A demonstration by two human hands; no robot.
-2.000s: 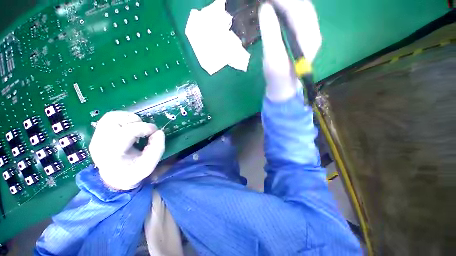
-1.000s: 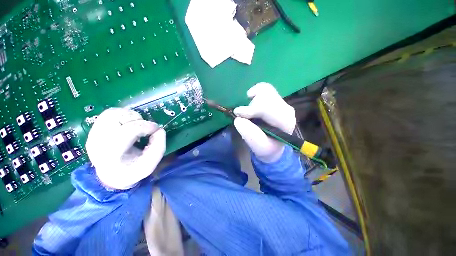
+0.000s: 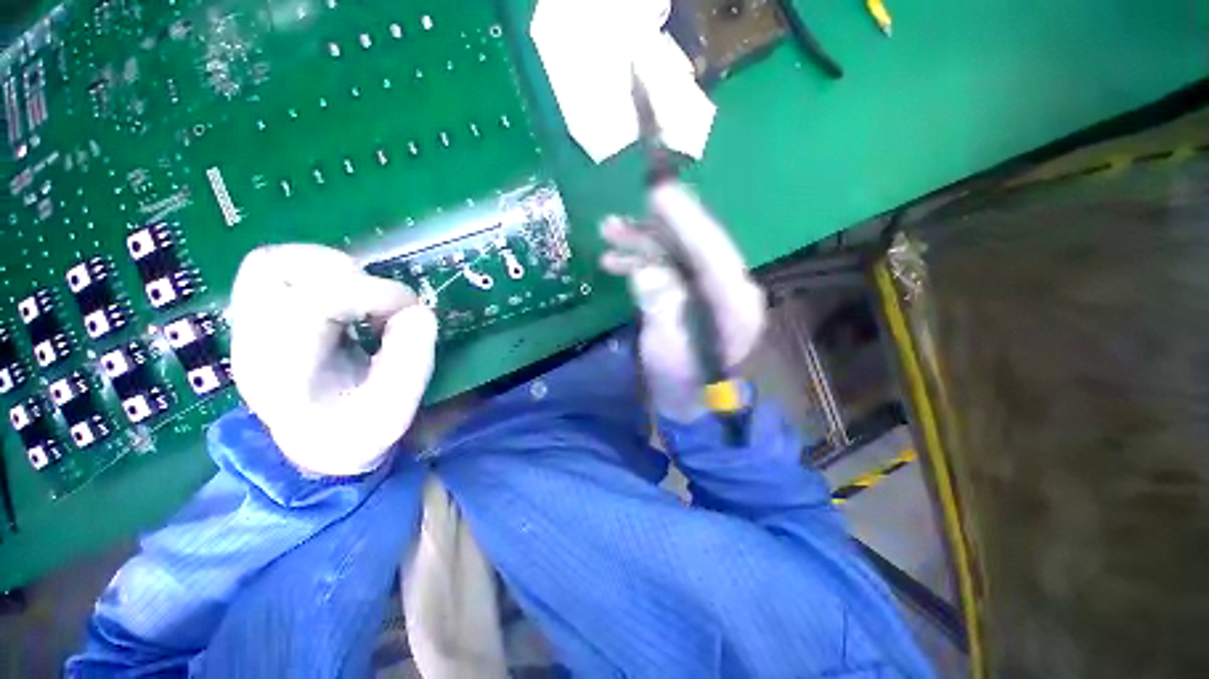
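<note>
A large green circuit board (image 3: 385,153) lies on a green mat, with rows of black power transistors (image 3: 96,318) at its left end. My left hand (image 3: 332,358), in a white glove, rests over the board's near edge, thumb and fingertips pinched on thin solder wire (image 3: 458,277) that points to shiny pads. My right hand (image 3: 696,299), gloved and blurred, holds the soldering iron (image 3: 709,338) with its yellow band near the wrist. The iron's blurred tip is over the white paper (image 3: 603,80); I cannot tell if it touches.
A brownish stand (image 3: 732,33) sits beside the white paper at the top, with a black cable or handle (image 3: 811,40) and a yellow-tipped tool (image 3: 879,16) right of it. The green mat's edge (image 3: 1008,166) runs diagonally. A dark surface with a yellow edge (image 3: 1074,398) lies at right.
Since one second ago, the iron's tip has swung from beside the board's right corner up to the white paper. My left hand keeps its pinch on the wire. The view has shifted slightly.
</note>
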